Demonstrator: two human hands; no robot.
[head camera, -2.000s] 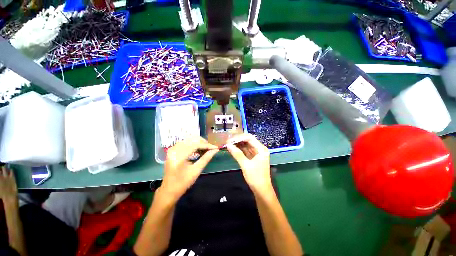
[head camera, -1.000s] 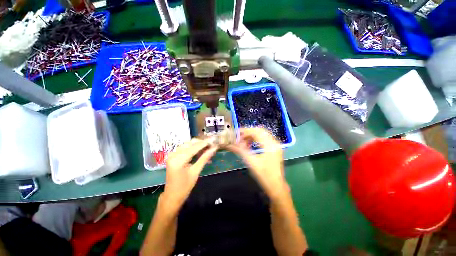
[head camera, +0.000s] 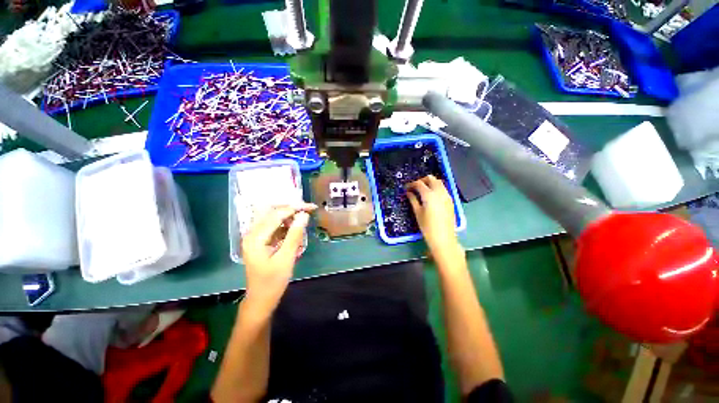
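Observation:
My left hand (head camera: 272, 248) is over the near right part of the clear box (head camera: 235, 228) of white rods. Its thumb and forefinger pinch a small thin rod (head camera: 310, 207) left of the fixture. My right hand (head camera: 434, 211) reaches into the small blue tray (head camera: 461, 224) of small black fittings (head camera: 398, 169). Its fingertips are among the fittings; whether they grip one cannot be told. The silvery fixture (head camera: 344, 194) sits on the brownish base plate (head camera: 344, 222) under the press ram (head camera: 345, 161). No hand touches it.
The grey press lever (head camera: 504, 153) with its large red ball knob (head camera: 648, 275) slants across the right. A large blue tray (head camera: 162, 146) of mixed rods lies behind the clear box. Frosted boxes (head camera: 118, 216) stand left. A dark bag (head camera: 520, 126) and white container (head camera: 637, 167) are right.
My hands were together in front of the fixture. They have parted: my left hand has moved a little left, and my right hand has moved right and forward into the small blue tray.

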